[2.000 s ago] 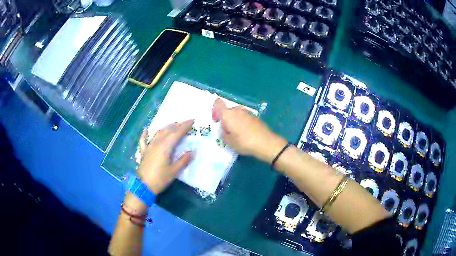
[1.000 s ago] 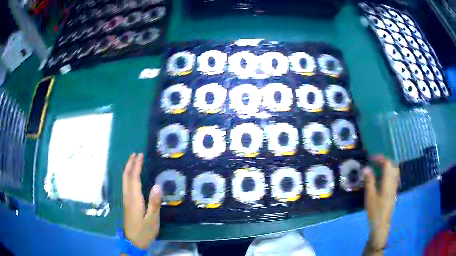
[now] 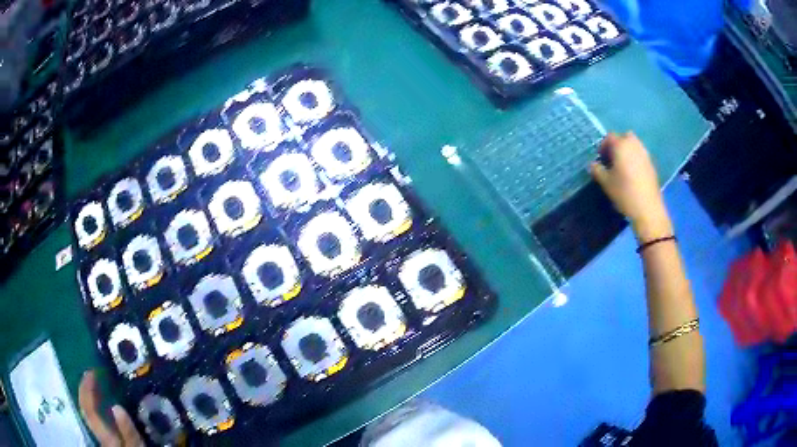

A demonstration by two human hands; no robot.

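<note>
My right hand point(image 3: 631, 183) is over the right edge of a clear, finely gridded small-parts tray point(image 3: 533, 148), fingers curled together; whether a small part is between the fingertips cannot be told. The tray's near part is filled with dark pieces point(image 3: 581, 229). My left hand point(image 3: 107, 417) is partly cut off at the bottom left, beside the near left corner of the black component tray point(image 3: 476, 306). This tray holds silver-white modules point(image 3: 371, 316) with dark round centres in rows, some with orange-gold edges.
A white sheet point(image 3: 44, 403) with dark marks lies at the left edge. Another tray of modules point(image 3: 509, 65) is at the back, and darker trays point(image 3: 166, 35) are at the back left. A paper label point(image 3: 64, 257) lies on the green mat. Red point(image 3: 762, 292) and blue items are at far right.
The view has turned right. My right hand has gone from the white sheet, past the black tray's right edge, to the clear gridded tray. My left hand is now at the black tray's near left corner.
</note>
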